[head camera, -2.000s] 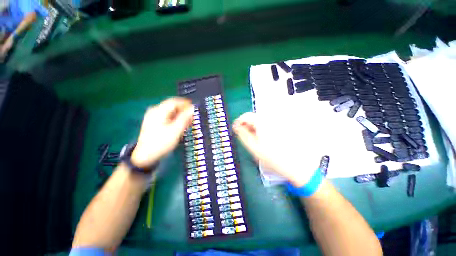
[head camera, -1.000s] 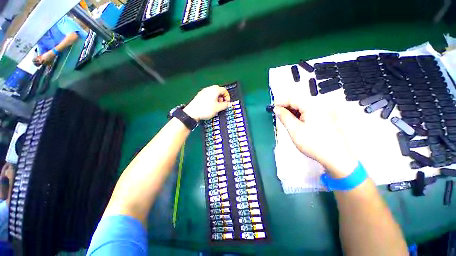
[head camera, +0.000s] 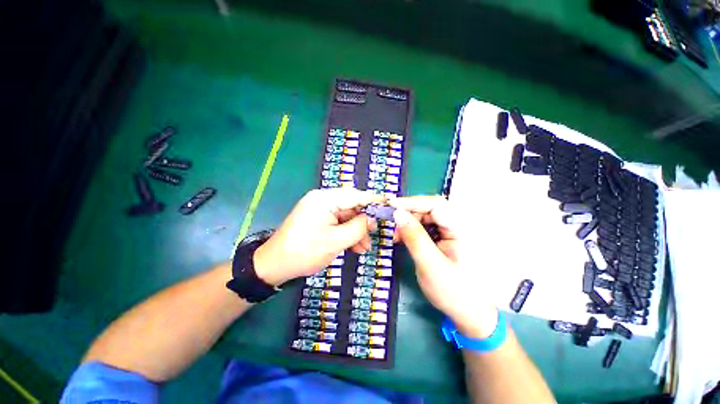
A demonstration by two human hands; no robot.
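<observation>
My left hand (head camera: 316, 237) and my right hand (head camera: 442, 252) meet over the middle of the foam tray (head camera: 367, 115). Their fingertips hold a small dark oblong housing (head camera: 380, 211) between them. Whether a board sits inside it cannot be told. The tray has two columns of green, white and yellow circuit board assemblies (head camera: 318, 302), partly hidden by my hands. A few closed black units (head camera: 350, 99) lie in its top slots. A black watch is on my left wrist and a blue strap on my right wrist.
Black housings (head camera: 606, 229) lie in rows and loose on the white sheet (head camera: 489, 170) at right. Loose black units (head camera: 197, 200) lie left of the yellow tape line (head camera: 264, 173). A dark tray stack (head camera: 63, 158) stands at far left.
My hands were apart, the left at the tray's top and the right with a small black piece by the sheet. They have come together over the tray. The view has shifted.
</observation>
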